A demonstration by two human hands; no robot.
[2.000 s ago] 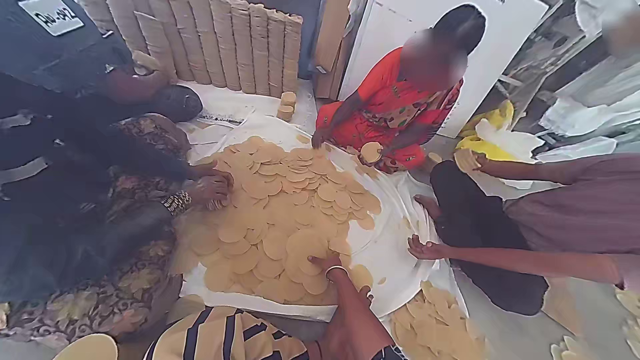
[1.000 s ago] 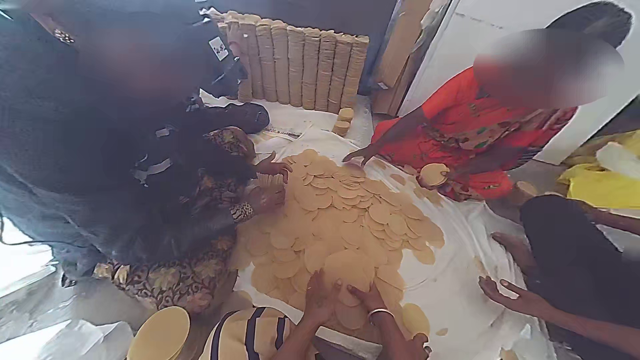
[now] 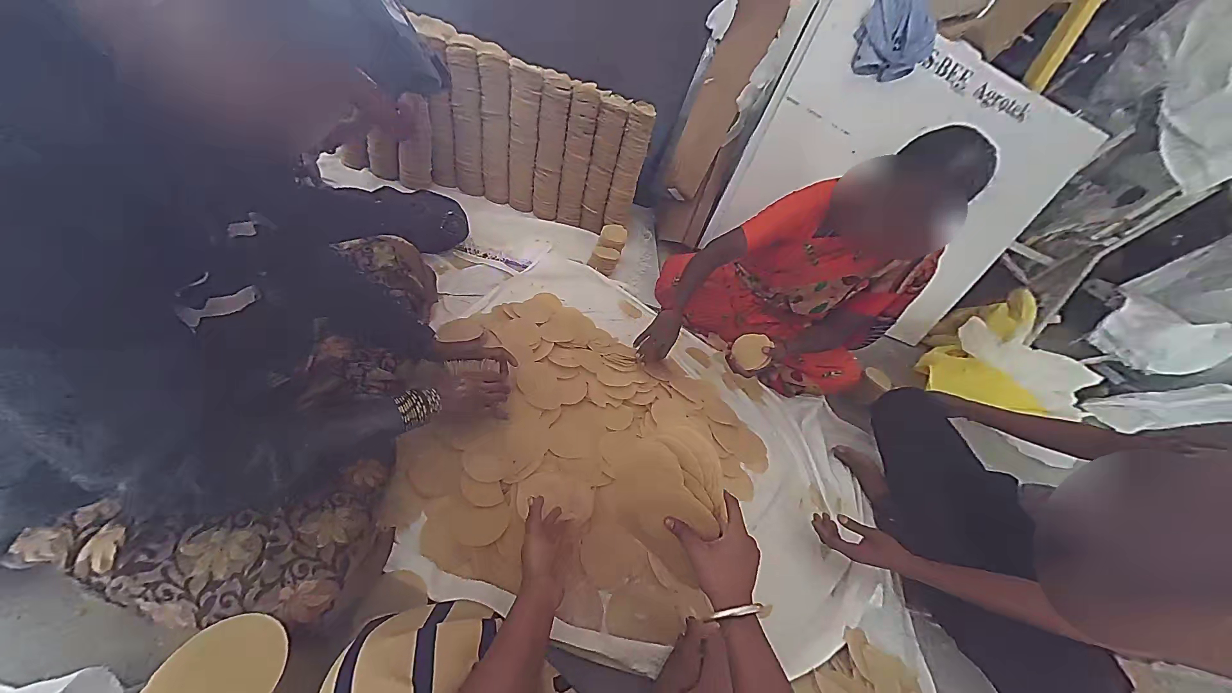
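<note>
A wide heap of thin round tan discs (image 3: 577, 385), resembling papads, lies on a white cloth (image 3: 799, 500). My left hand (image 3: 546, 553) rests over the near part of the heap, fingers spread, with no clear hold on a disc. Farther right, my right hand (image 3: 720, 553), with a bangle on its wrist, grips the near right edge of a fanned bunch of discs (image 3: 674, 472). Its thumb lies on top of them; its other fingers are partly hidden.
Tall columns of stacked discs (image 3: 525, 135) stand behind. At left, a person's hands (image 3: 472, 380) touch the heap. A person in red reaches in with one hand (image 3: 659, 337) and holds discs (image 3: 752, 352) in the other. Another person's open hand (image 3: 866, 544) is at right. Loose discs (image 3: 861, 664) lie nearby.
One second ago my hands were close together over the near part of the heap; now they are apart, the left farther left. The right now grips a fanned bunch.
</note>
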